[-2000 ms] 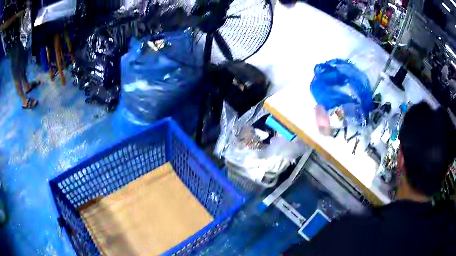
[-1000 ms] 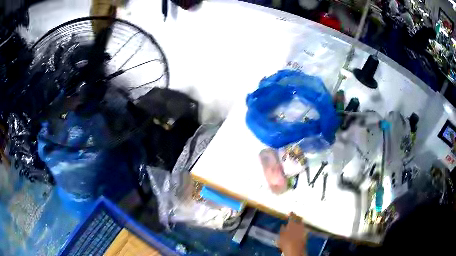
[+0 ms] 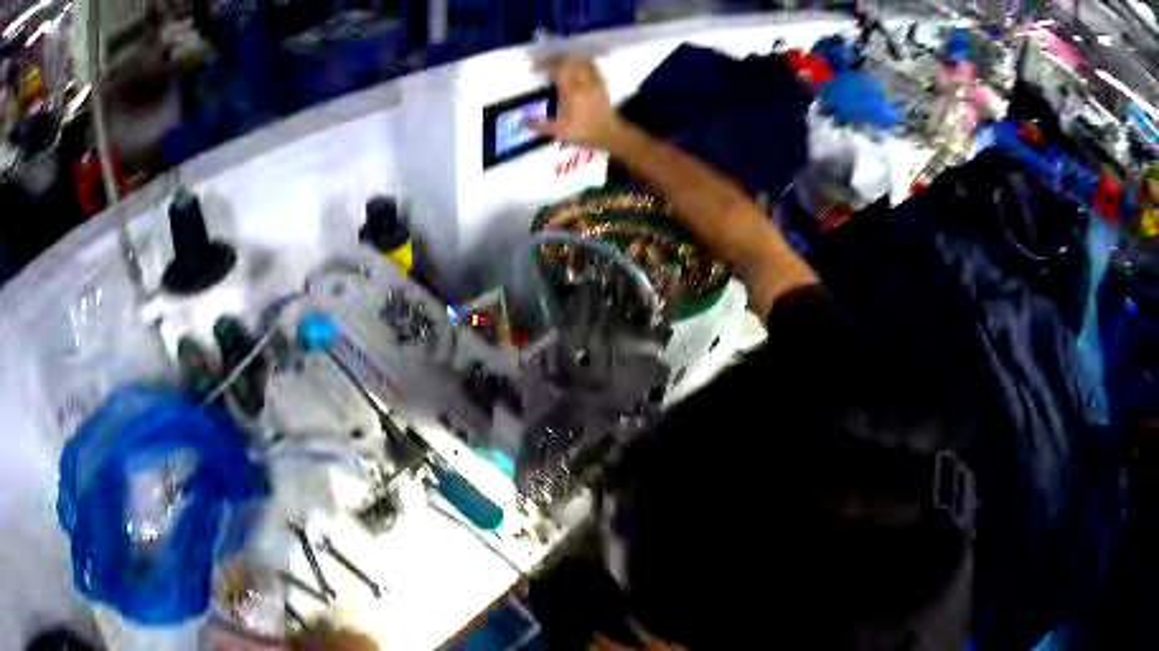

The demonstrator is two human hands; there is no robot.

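What looks like my left hand (image 3: 338, 640) is a blurred patch of skin cut off by the bottom edge, beside the table. What looks like my right hand (image 3: 630, 644) shows only as fingertips at the bottom edge. Neither shows what it holds. An open blue plastic bag (image 3: 89, 490) with pale contents stands at the left. Slim grey tools (image 3: 346, 566) lie on the white table (image 3: 413, 585). The machine (image 3: 445, 369) is in the middle, blurred. A round green bowl of coppery pieces (image 3: 693, 274) is behind it.
Another person in black (image 3: 813, 483) fills the lower right; their bare arm (image 3: 712, 204) reaches to the white control box (image 3: 464, 191). A dark thread cone (image 3: 191, 248) stands beside a pale pole. Dark garments (image 3: 1017, 318) are piled at the right.
The view has swung right to the machine and control box. The fan and crate have left view, and the blue bag now lies far left. The other person's arm now shows at the screen.
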